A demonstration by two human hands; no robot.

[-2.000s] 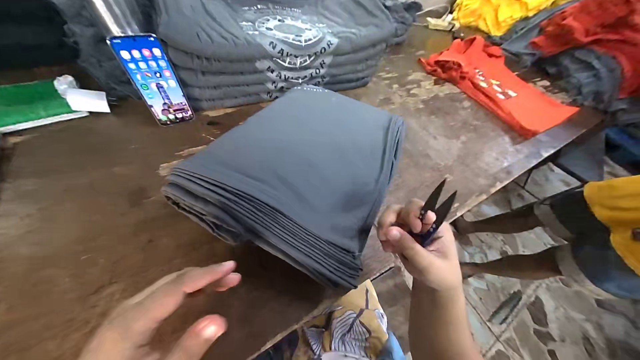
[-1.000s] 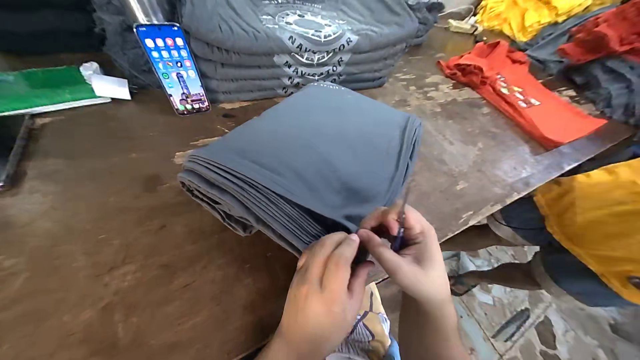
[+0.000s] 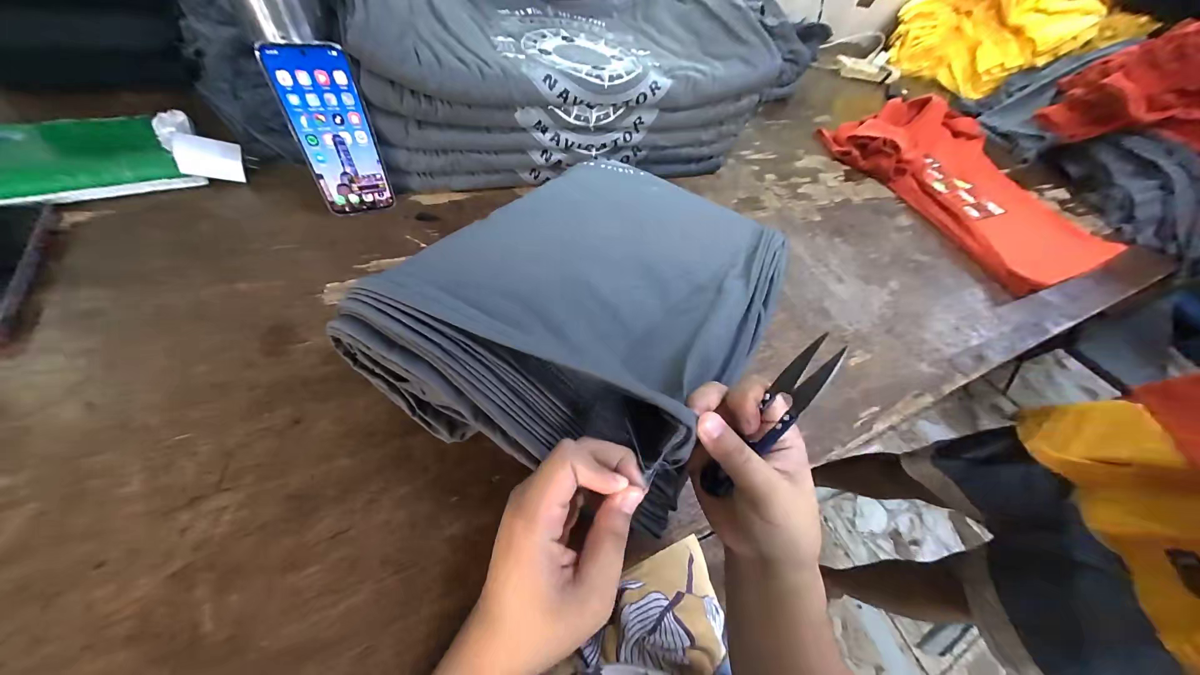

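A stack of folded grey fabric garments (image 3: 562, 272) lies on the wooden table in front of me, its near corner lifted so that a dark fold shows. My right hand (image 3: 755, 469) holds black thread snips (image 3: 797, 394), blades apart and pointing up and away, while its thumb and a finger pinch the lifted corner of the top garment. Just left of that corner, my left hand (image 3: 577, 525) has thumb and forefinger pinched on what looks like a thin thread at the fabric's edge.
Behind the stack stand a smartphone (image 3: 328, 131) leaning upright and a pile of printed grey T-shirts (image 3: 562, 84). An orange garment (image 3: 975, 197) lies at the right, yellow cloth (image 3: 994, 37) beyond it. A green packet (image 3: 84, 159) is at the left. Another person's legs (image 3: 937, 506) are beside the table's right edge.
Two seconds ago both hands were off the stack, the right holding the snips. Both then came to its near corner, which is now lifted, and the left hand has drawn slightly away from the right.
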